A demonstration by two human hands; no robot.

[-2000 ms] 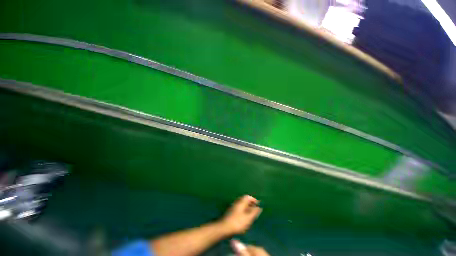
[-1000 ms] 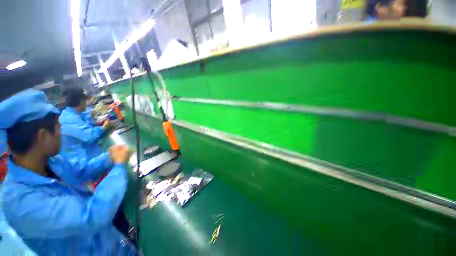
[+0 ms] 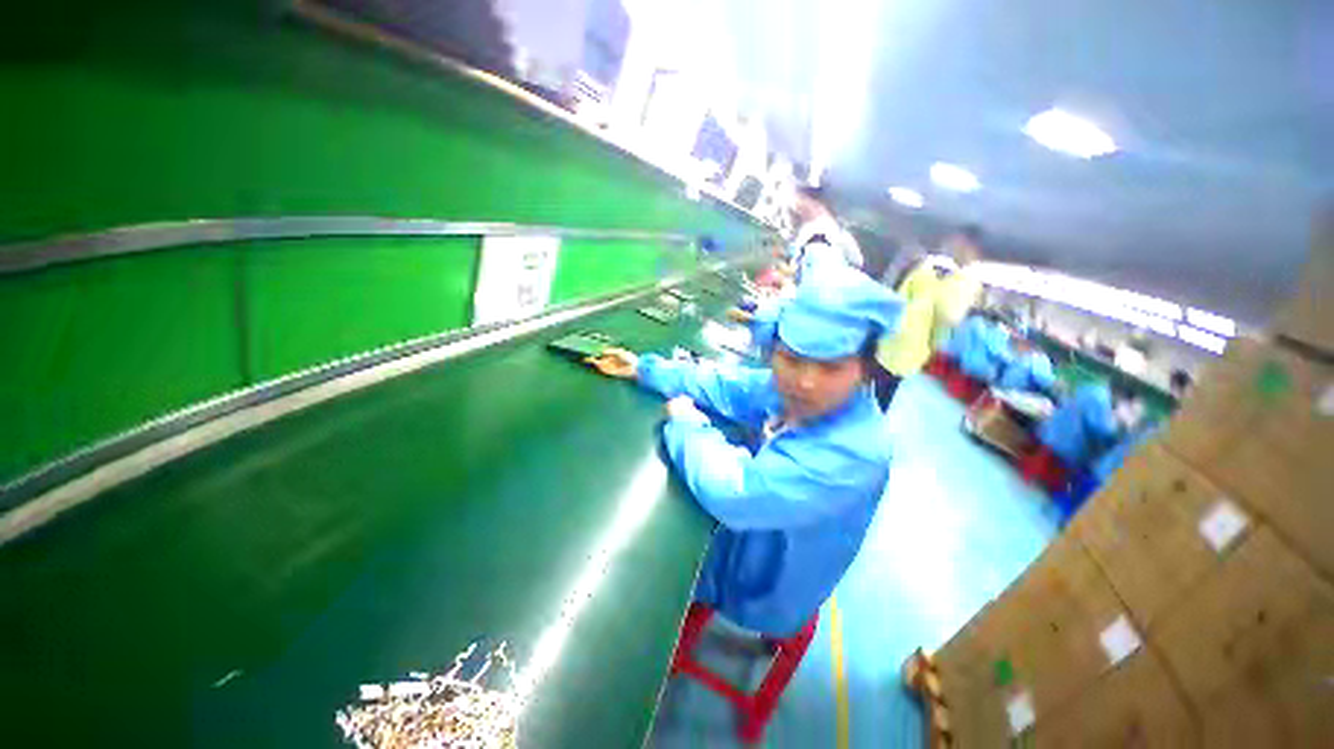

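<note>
Neither of my hands shows in the view. Nearest in front of me, a loose pile of small components lies on the dark-green bench at the bottom edge of the view, partly cut off. The bits are whitish and pinkish-brown, and some have thin leads sticking up. A small pale sliver lies on the bench to the left of the pile.
A person in a blue smock and cap sits on a red stool at the bench, one hand by a dark flat device. Large brown cartons stand at right. A green partition runs behind the bench.
The view has swung from the left neighbour and orange tool to the right, along the bench and aisle. The pile and cartons have come into view. My hands, seen two seconds ago, are out of view.
</note>
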